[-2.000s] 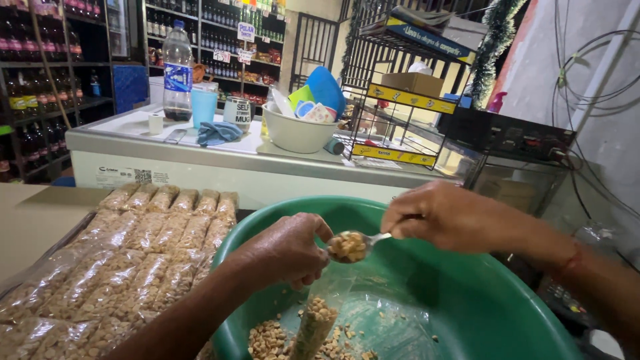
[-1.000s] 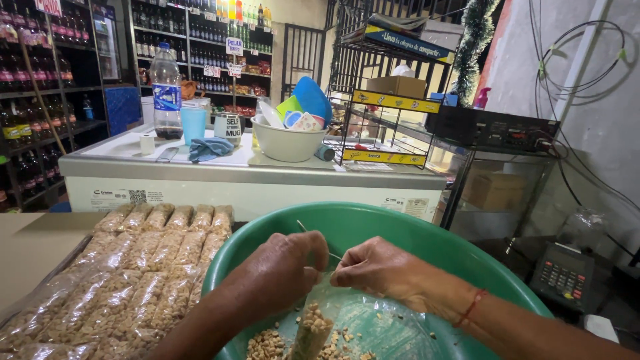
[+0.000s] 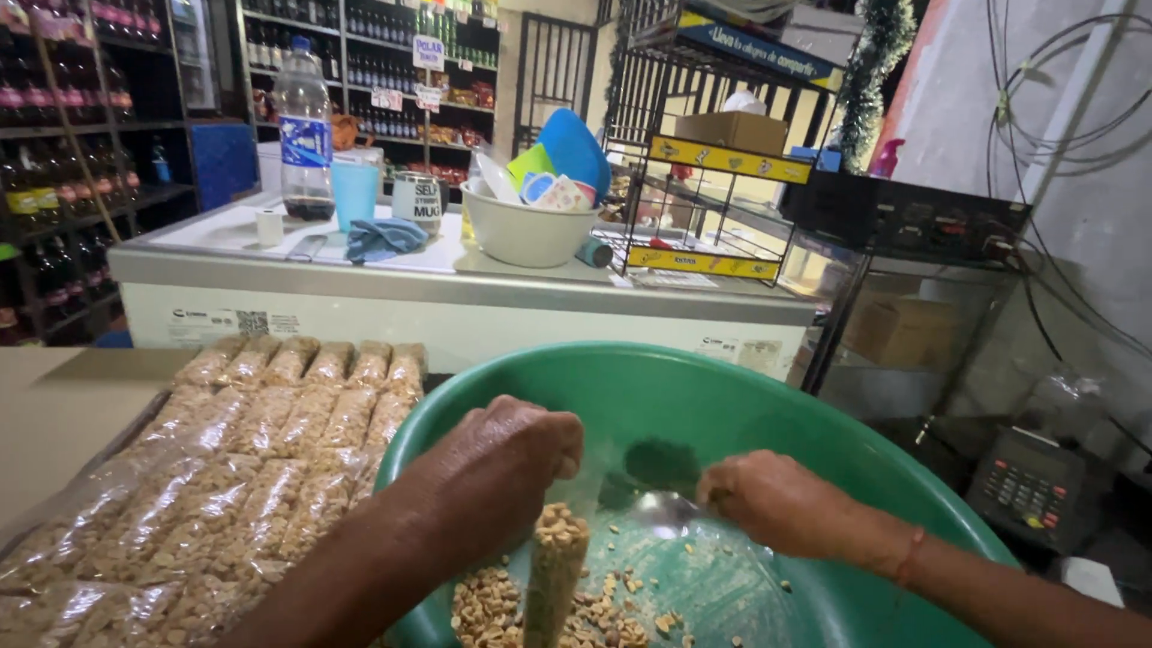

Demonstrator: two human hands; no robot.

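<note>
My left hand [image 3: 517, 468] pinches the top of a narrow clear plastic bag [image 3: 555, 567], which hangs upright over a green plastic basin [image 3: 720, 369] and is filled with shelled peanuts. Low in the basin, my right hand [image 3: 774, 504] grips the handle of a metal spoon [image 3: 664, 511], whose bowl is blurred near the basin's inner surface. Loose peanuts [image 3: 486, 603] lie at the basin's bottom, around and behind the bag. Left of the basin, filled peanut bags [image 3: 301, 418] lie in rows, partly under clear plastic.
Behind the basin stands a white chest freezer [image 3: 450, 310] bearing a soda bottle [image 3: 304, 135], a blue cup [image 3: 355, 193], a mug [image 3: 417, 202], a blue cloth [image 3: 385, 239], a tub of dishes [image 3: 529, 225] and a wire rack [image 3: 711, 162]. A card terminal [image 3: 1026, 486] is at right.
My right hand held a spoonful of peanuts above the basin, then came close to my left hand at the bag. Now it is apart, lower and to the right, with the spoon in the basin.
</note>
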